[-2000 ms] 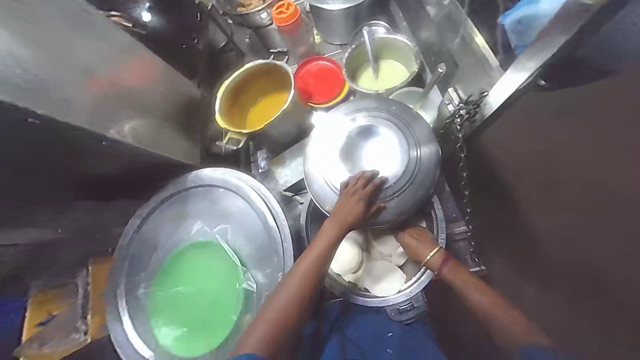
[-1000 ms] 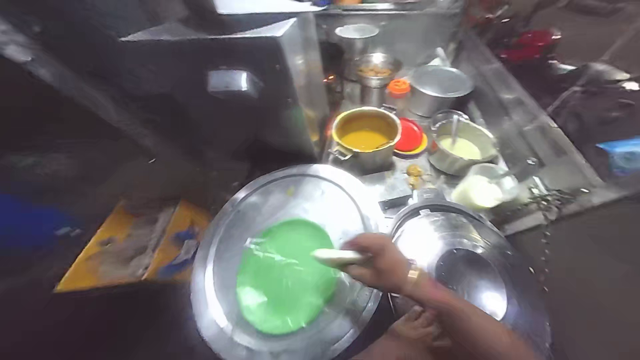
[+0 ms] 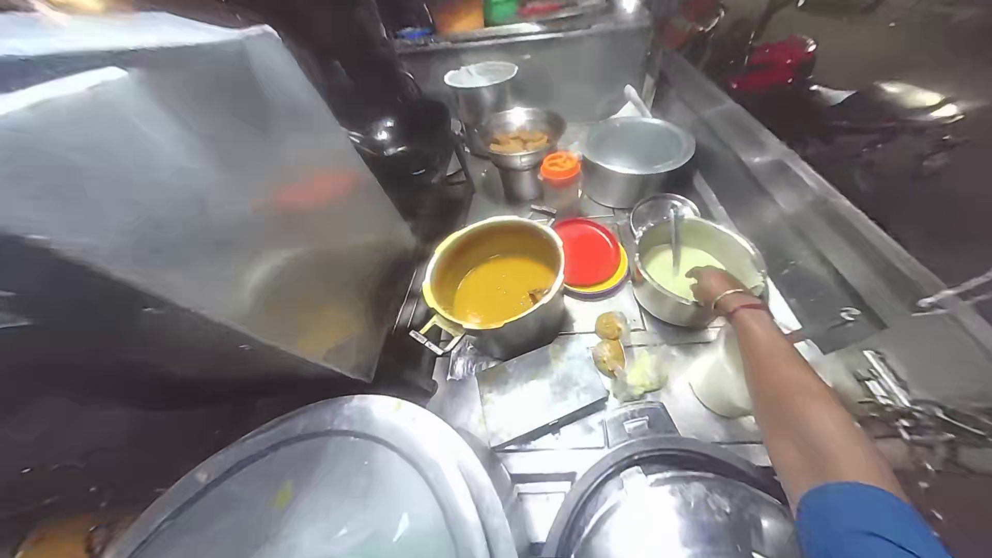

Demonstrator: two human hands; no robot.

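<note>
My right hand [image 3: 717, 287] reaches over the steel pot of pale green-white sauce [image 3: 659, 298], its fingers by the lower part of a ladle handle [image 3: 676, 240]; whether they grip it is not clear. My left hand is out of view. Left of that pot are a red plate [image 3: 587, 252] on a yellow one and a deep pot of orange-yellow curry [image 3: 504, 287]. At the bottom, a domed steel lid [image 3: 674, 519] lies on a large vessel, and to its left is a wide round steel tray [image 3: 372, 418].
Farther back stand a lidded pot [image 3: 637, 147], an orange-capped jar [image 3: 560, 170] and a bowl of fried pieces [image 3: 519, 143]. Tied bags [image 3: 610, 356] and a flat metal sheet [image 3: 542, 387] lie in front. A white container [image 3: 721, 380] stands under my forearm.
My right hand has moved from above the green plate, where it held a white piece, to the pale sauce pot. My left hand has left the view. The view has shifted toward the pots.
</note>
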